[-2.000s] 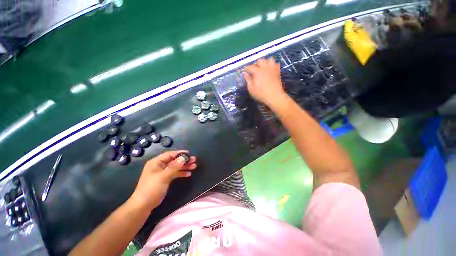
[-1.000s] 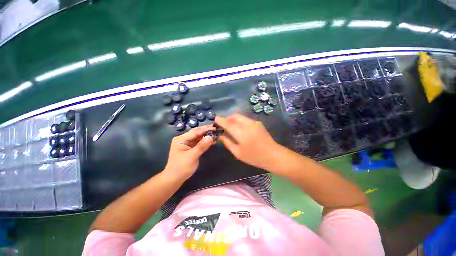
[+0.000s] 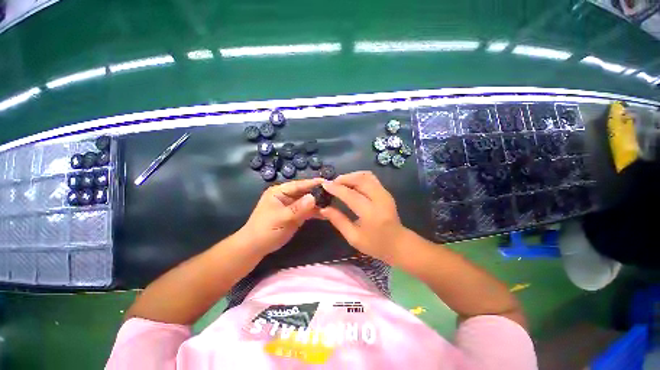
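Note:
My left hand and my right hand meet over the near part of the mat. Between their fingertips they hold one small black round unit; both hands touch it. Beyond them lies a loose cluster of black round housings, some with shiny centres. A smaller group of pale speckled round boards lies right of it. The right tray holds dark parts in most pockets. The left tray has black discs in its upper right pockets.
Silver tweezers lie slanted beside the left tray. A white rail runs between the black mat and the green surface. A yellow thing and a dark-clothed person are at the right.
My right hand has come from the right tray to my left hand, and both now hold the unit. The view has turned right, then levelled, showing the whole left tray area.

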